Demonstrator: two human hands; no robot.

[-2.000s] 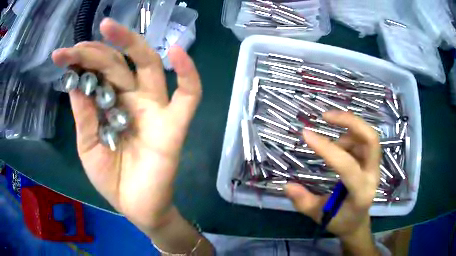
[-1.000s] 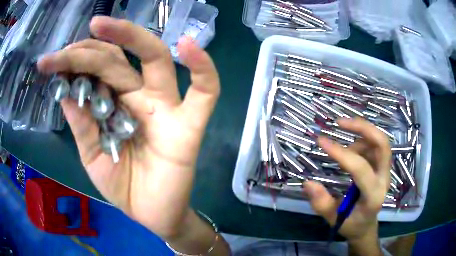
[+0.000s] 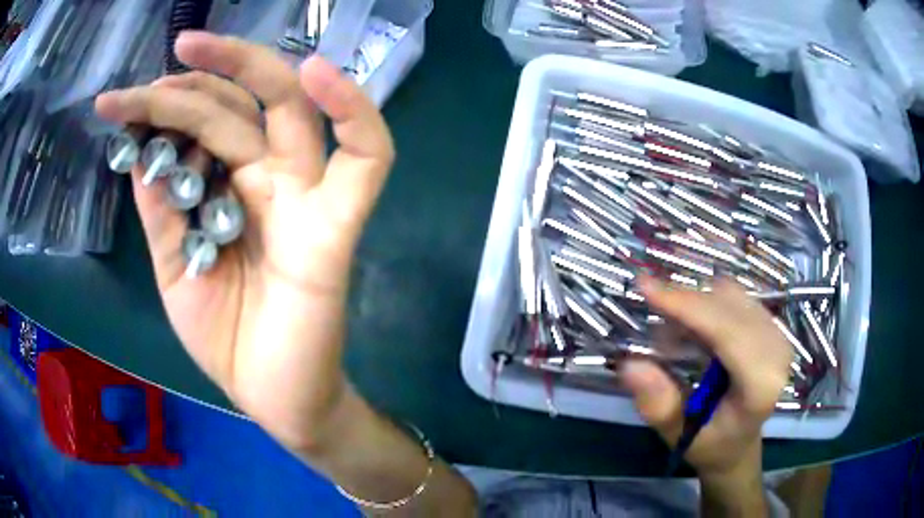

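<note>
My left hand (image 3: pixel 274 202) is raised at the left, palm up, holding several silver cylinders (image 3: pixel 187 187) with their shaft ends towards me. Its index finger and thumb are apart from them. My right hand (image 3: pixel 724 364) is over the lower right of the white bin (image 3: pixel 664 76), with a blue-handled tool (image 3: pixel 706 397) held against the palm, dark tip pointing down. The bin is full of shiny cylinders (image 3: pixel 588 268) with thin red and dark wires. Whether the right fingertips touch a cylinder is hidden.
A clear box (image 3: pixel 598 51) with cylinders stands behind the bin. Clear boxes (image 3: pixel 61 182) and a black ribbed hose (image 3: pixel 187 30) are at the left. White plastic packing (image 3: pixel 851 101) lies at the back right. A red object (image 3: pixel 96 410) is below the bench edge at lower left.
The left hand has shifted slightly, and its cylinders are tilted differently. The right hand's fingers have curled lower over the bin. The blue-handled tool is still in the right hand.
</note>
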